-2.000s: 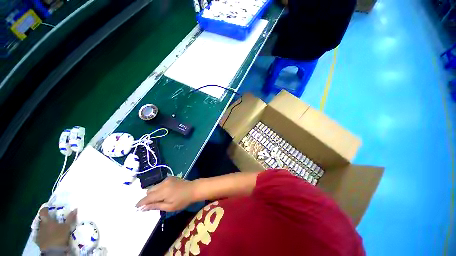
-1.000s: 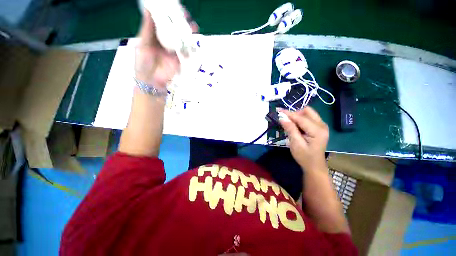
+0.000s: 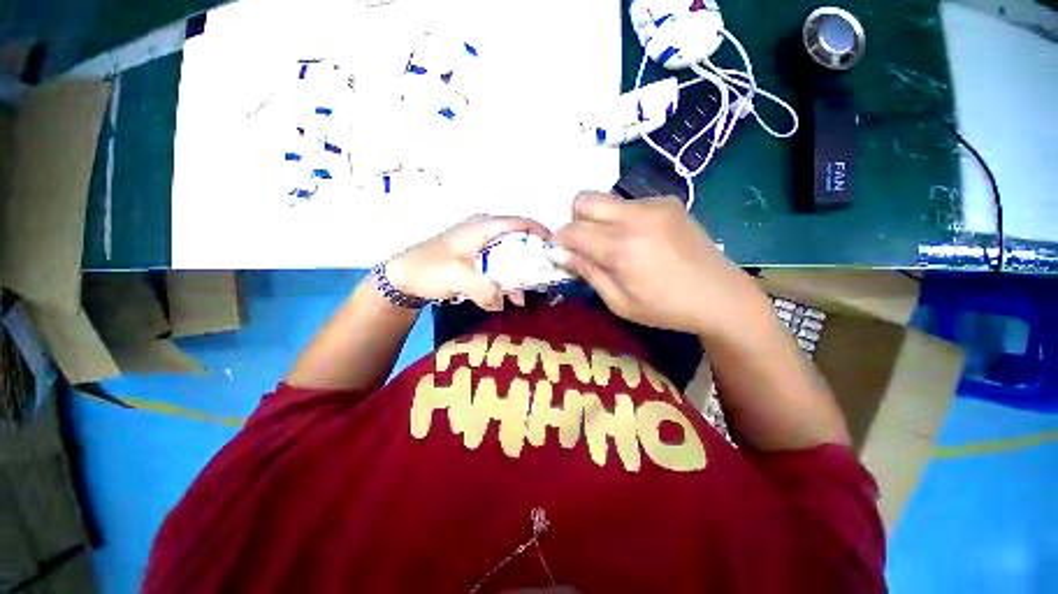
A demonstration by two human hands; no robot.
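My left hand point(image 3: 458, 265) holds a white unit point(image 3: 522, 260) with a blue mark at the sheet's front edge, close to my body. My right hand point(image 3: 644, 258) meets it from the right, fingertips pinched at the unit's right end; what they pinch is too small and covered to tell. The white work sheet point(image 3: 244, 221) lies on the bench. Several white parts with blue tabs point(image 3: 320, 151) are scattered on it and blend into the sheet.
Right of the sheet are a round white unit point(image 3: 682, 29) with looped white cord, a dark power strip point(image 3: 696, 122), a black box marked "FAN" point(image 3: 830, 151) and a round metal piece point(image 3: 834, 37). An open carton point(image 3: 864, 371) with small pale pieces stands below right.
My left hand has come down from above the sheet to its front edge with the unit. My right hand has moved left from beside the power strip to the unit.
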